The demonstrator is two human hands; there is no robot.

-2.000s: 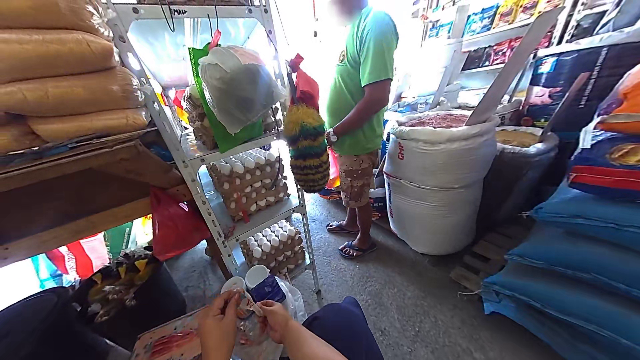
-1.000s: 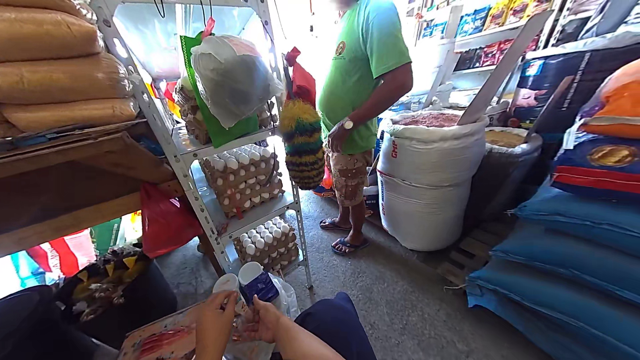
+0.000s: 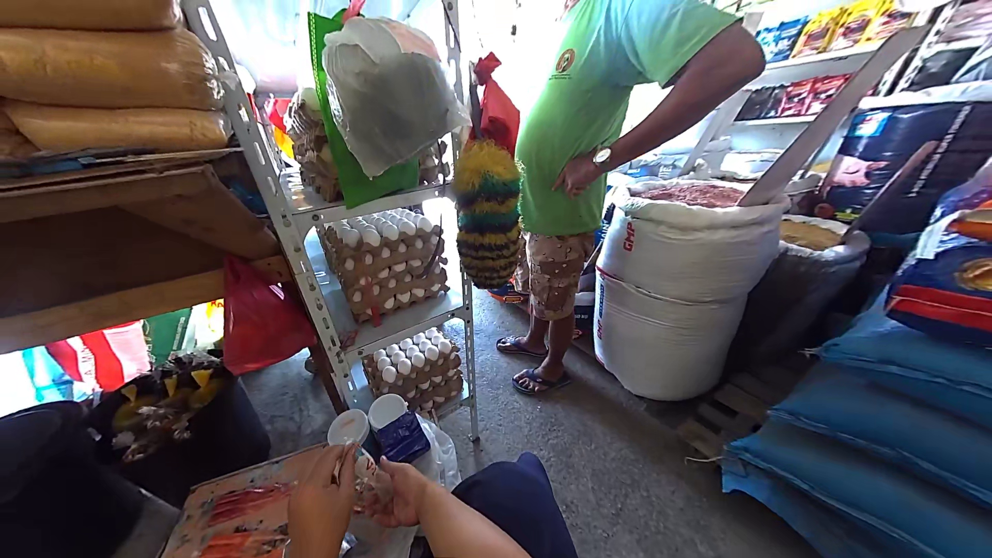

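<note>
My left hand (image 3: 322, 496) and my right hand (image 3: 399, 492) are together at the bottom of the view, both gripping a small clear plastic bag (image 3: 366, 477) with something reddish printed on it. What the bag holds is too small to tell. Just beyond my hands stand a white round tub (image 3: 349, 428) and a second white tub (image 3: 387, 410), with a dark blue packet (image 3: 403, 438) against it. To the left, a cardboard sheet (image 3: 198, 504) bears red and orange strands or sticks.
A metal shelf rack (image 3: 380, 333) holds trays of white eggs (image 3: 403, 360). A person in a green shirt (image 3: 581, 116) stands behind it. Large white sacks (image 3: 674, 310) stand at centre right, stacked blue sacks (image 3: 860, 442) at right, black buckets (image 3: 232, 434) at left.
The person in the green shirt has leaned and shifted, with an arm now bent and a hand at the waist. My hands stay together around the small bag.
</note>
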